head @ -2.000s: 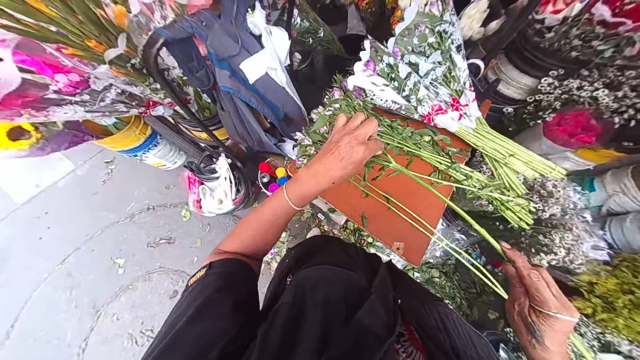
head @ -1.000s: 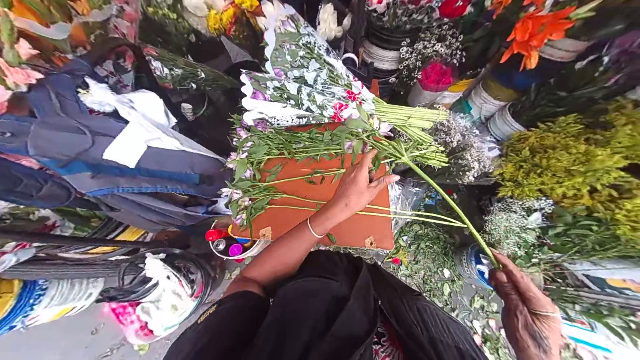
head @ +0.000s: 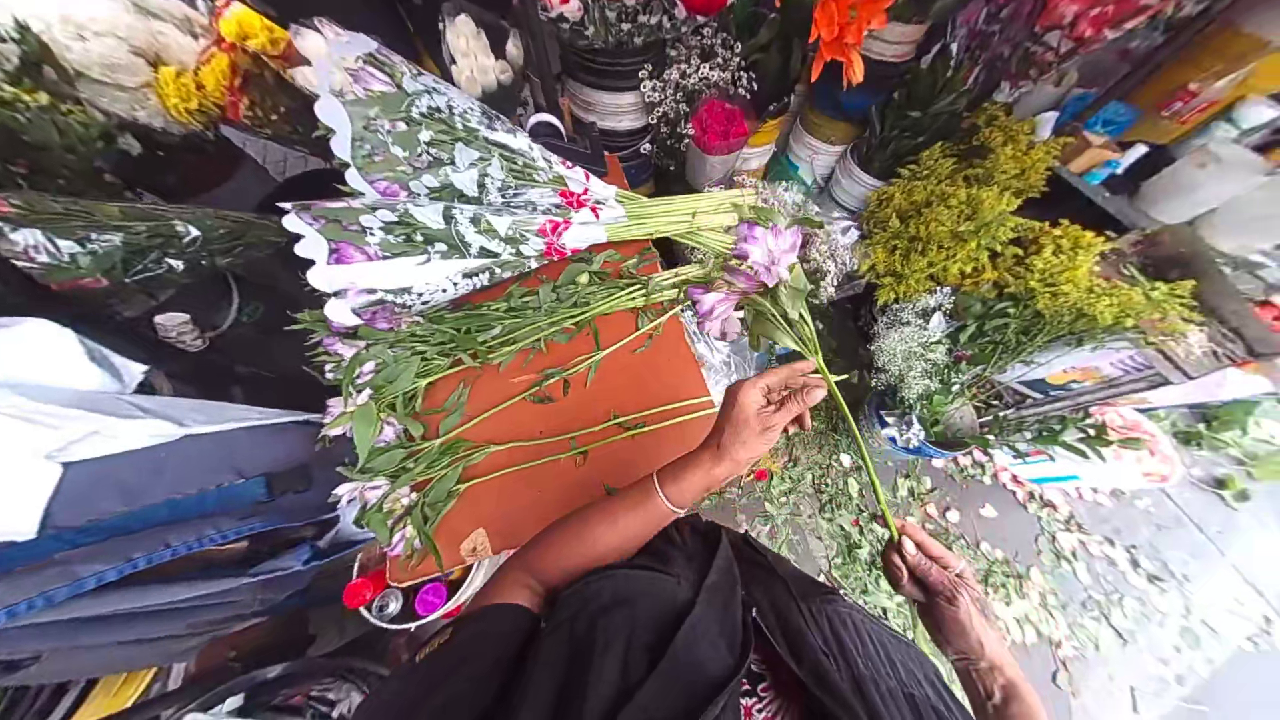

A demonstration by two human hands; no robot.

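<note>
My right hand (head: pixel 935 570) grips the lower stem of a lilac alstroemeria (head: pixel 768 255), its blooms pointing up and away from me. My left hand (head: pixel 765 412) is at the middle of that stem, fingers bent; whether they pinch it or only touch it, I cannot tell. Left of my hands lies an orange-brown board (head: pixel 560 470). Loose alstroemeria stems (head: pixel 540 345) lie across it, blooms to the left. Beyond them rest bouquets in clear, white-edged wrapping (head: pixel 440 200) with red-and-white bows, their stems toward the right.
Buckets of flowers (head: pixel 710 160) stand behind the board, with yellow-green foliage (head: pixel 950 225) to the right. Cut leaves and petals cover the ground (head: pixel 1010 560). Grey-blue cloth (head: pixel 180 510) hangs at left. A container with colourful caps (head: pixel 430 598) sits by the board's near corner.
My left hand has moved right, off the stems over the board, to the stem my right hand holds. That stem's blooms now show beyond the board's right edge. The view has swung right.
</note>
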